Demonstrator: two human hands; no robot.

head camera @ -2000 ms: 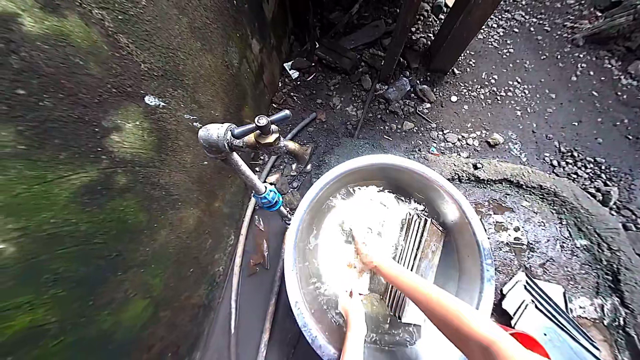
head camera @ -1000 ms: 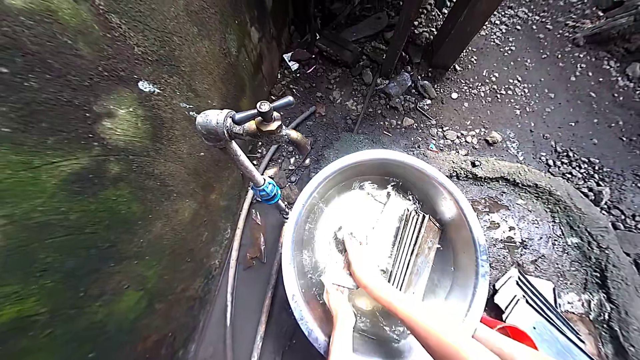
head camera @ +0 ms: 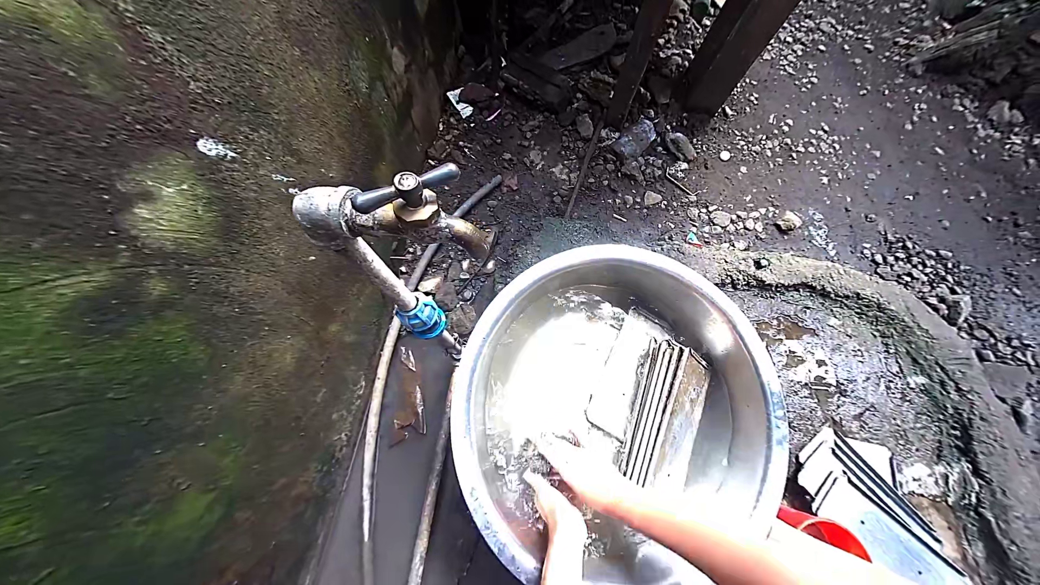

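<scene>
A wide metal basin (head camera: 760, 390) holds cloudy water that glares white in the sun. Several flat rectangular slabs (head camera: 668, 406) lean together in the basin's right half, partly under water. My left hand (head camera: 554, 508) is low in the basin, its fingertips at the water. Just above and to the right, my right hand (head camera: 578, 471) reaches into the splashing water from the right. Glare and foam hide the fingers, so whether either hand holds something cannot be told.
A metal tap (head camera: 418, 213) on a pipe with a blue fitting (head camera: 422, 317) stands left of the basin, beside a mossy wall (head camera: 179, 341). A curved concrete curb (head camera: 877, 296) runs at right. More flat slabs (head camera: 877, 504) and a red plastic container (head camera: 827, 532) lie at lower right.
Both hands have moved lower in the basin, toward its near side. The stacked slabs have stayed in the basin's right half.
</scene>
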